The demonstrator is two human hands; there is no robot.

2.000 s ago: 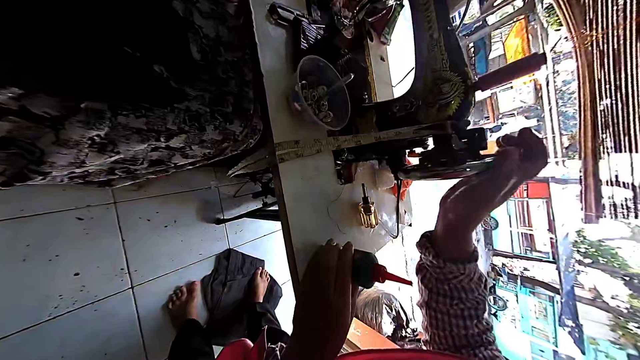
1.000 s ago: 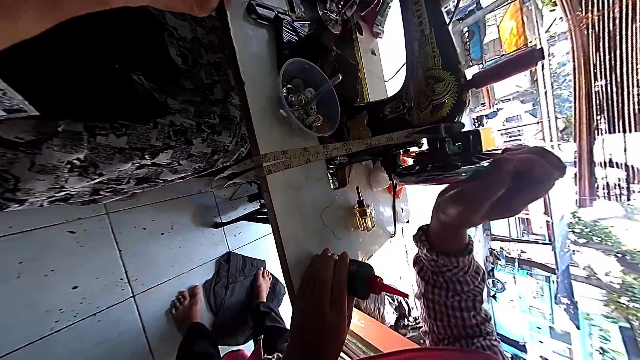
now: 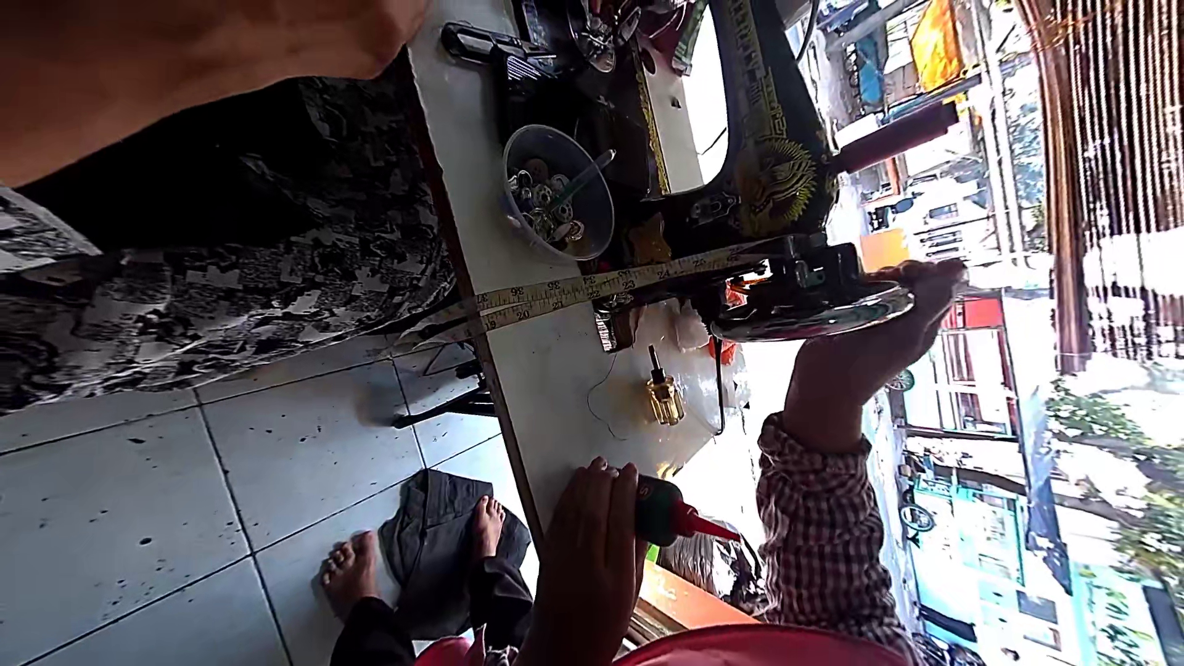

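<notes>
My left hand (image 3: pixel 592 546) comes in at the bottom and is closed around a small dark green bottle (image 3: pixel 657 511). Its pointed red nozzle faces right, below the sewing machine. My right hand (image 3: pixel 865 347), below a rolled checkered sleeve, grips the rim of the metal handwheel (image 3: pixel 823 313); some fingers are hidden behind it. The black sewing machine (image 3: pixel 777 166) with gold decoration appears turned sideways. A measuring tape (image 3: pixel 573 291) runs from it over the table edge. A small yellowish clear bottle (image 3: pixel 664 400) with a dark tip lies near a loose thread on the white tabletop (image 3: pixel 546 379).
A plastic bowl (image 3: pixel 511 190) of bobbins and small parts stands above the tape, near a box cutter (image 3: pixel 490 44). Another person's hand (image 3: pixel 231 65) and patterned clothing (image 3: pixel 277 287) fill the upper left. Bare feet rest on dark cloth (image 3: pixel 430 541) over the tiled floor.
The other person's hand, absent two seconds ago, has come in at the upper left. My right hand has shifted its hold around the handwheel. My left hand keeps the bottle in much the same place.
</notes>
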